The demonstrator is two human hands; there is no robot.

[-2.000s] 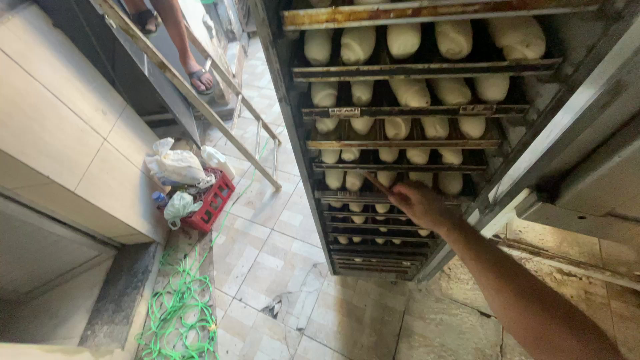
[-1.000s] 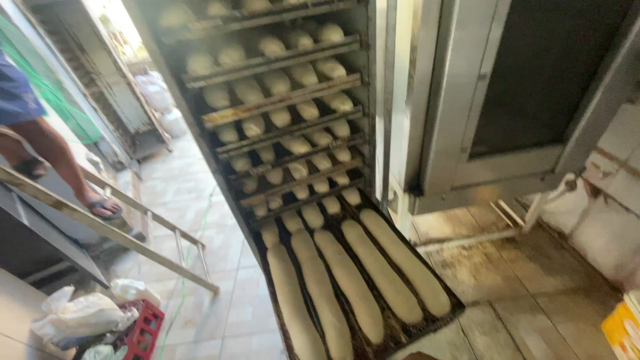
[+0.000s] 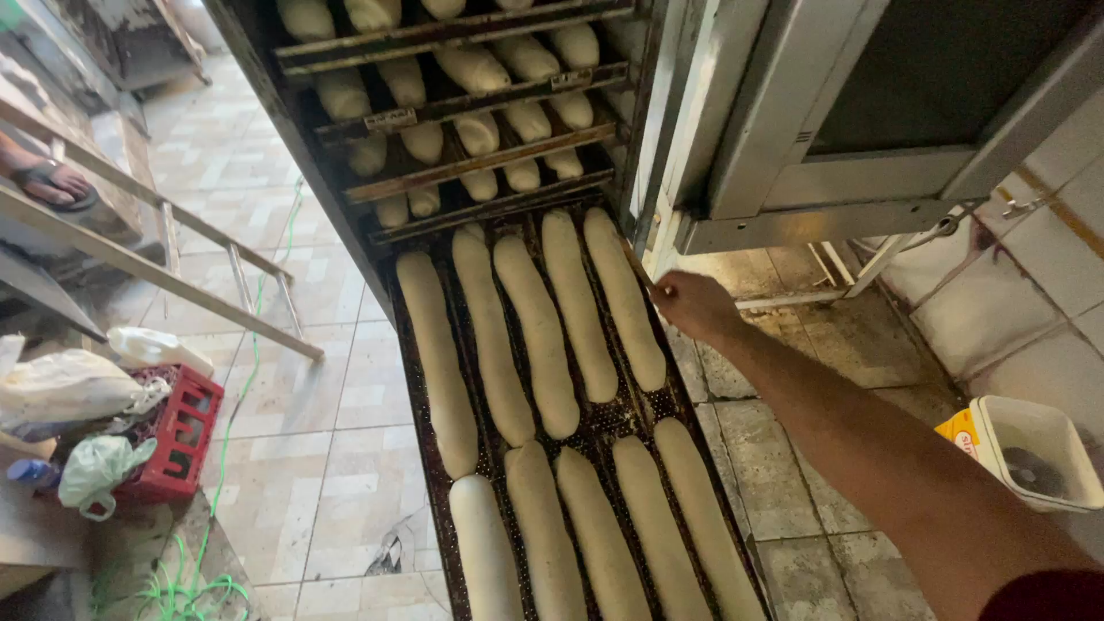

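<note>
A dark perforated baking tray (image 3: 617, 423) sticks far out of a metal rack (image 3: 293, 129) and runs off the bottom of the view. Long raw dough loaves (image 3: 535, 336) lie on it in two rows. My right hand (image 3: 694, 302) is at the tray's right edge, near the rack, with its fingers curled around something thin that is mostly hidden, perhaps a blade handle. Whether the hand also touches the tray is unclear. Higher trays (image 3: 483, 159) in the rack bear more dough loaves. My left hand is out of view.
A ladder (image 3: 164, 267) stands at the left, with another person's sandaled foot (image 3: 56, 183) beside it. A red crate (image 3: 181, 431) with plastic bags and a green cord (image 3: 194, 586) are on the tiled floor. At the right are a metal oven (image 3: 802, 185) and a white tub (image 3: 1035, 457).
The tray of long loaves, inside the rack two seconds ago, is now drawn well out. My right hand has gone from the front of the rack to the tray's right edge. The view has shifted.
</note>
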